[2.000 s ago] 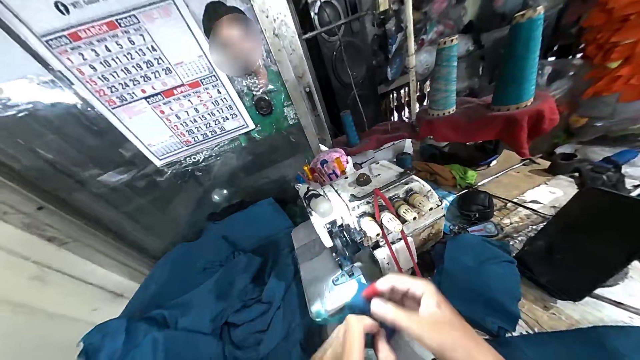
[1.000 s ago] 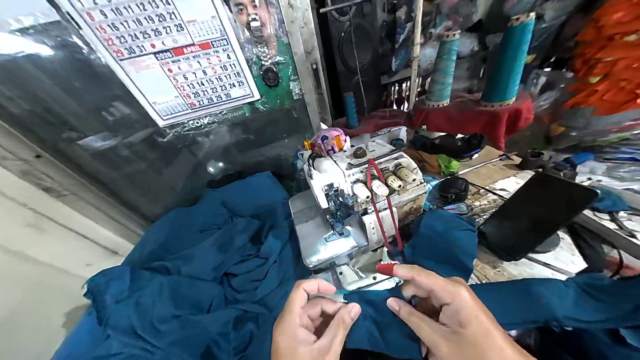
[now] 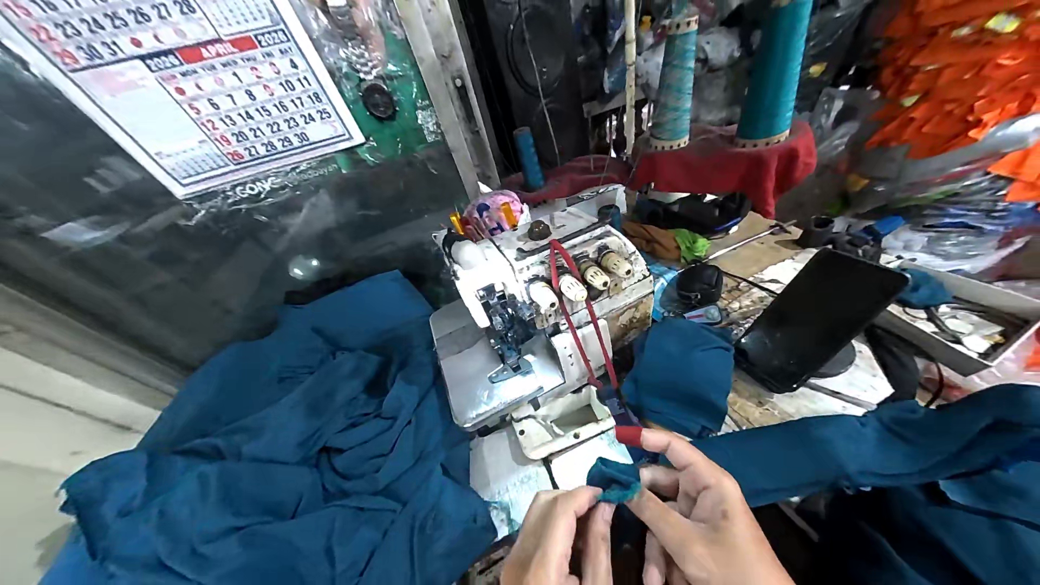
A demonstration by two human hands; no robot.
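My left hand (image 3: pixel 561 536) and my right hand (image 3: pixel 691 512) pinch a small edge of dark teal fabric (image 3: pixel 613 479) between thumbs and fingers, just in front of a white overlock sewing machine (image 3: pixel 544 301). A red covering (image 3: pixel 629 436) sits on a fingertip of my right hand. A red cord (image 3: pixel 578 333) loops over the machine's tension dials. From my right hand a long strip of teal cloth (image 3: pixel 812 447) runs to the right. A large heap of the same cloth (image 3: pixel 309 455) lies left of the machine.
Two large teal thread cones (image 3: pixel 674 89) stand on a red cloth (image 3: pixel 723 166) behind the machine. A dark tablet or phone (image 3: pixel 821 321) leans at the right, near an open box (image 3: pixel 967 325) of small items. A calendar (image 3: pixel 203 89) hangs at the upper left.
My hands have drawn closer together, and the fabric between them, stretched flat one second ago, is now bunched. Two seconds ago they were overlapping near the machine's front plate.
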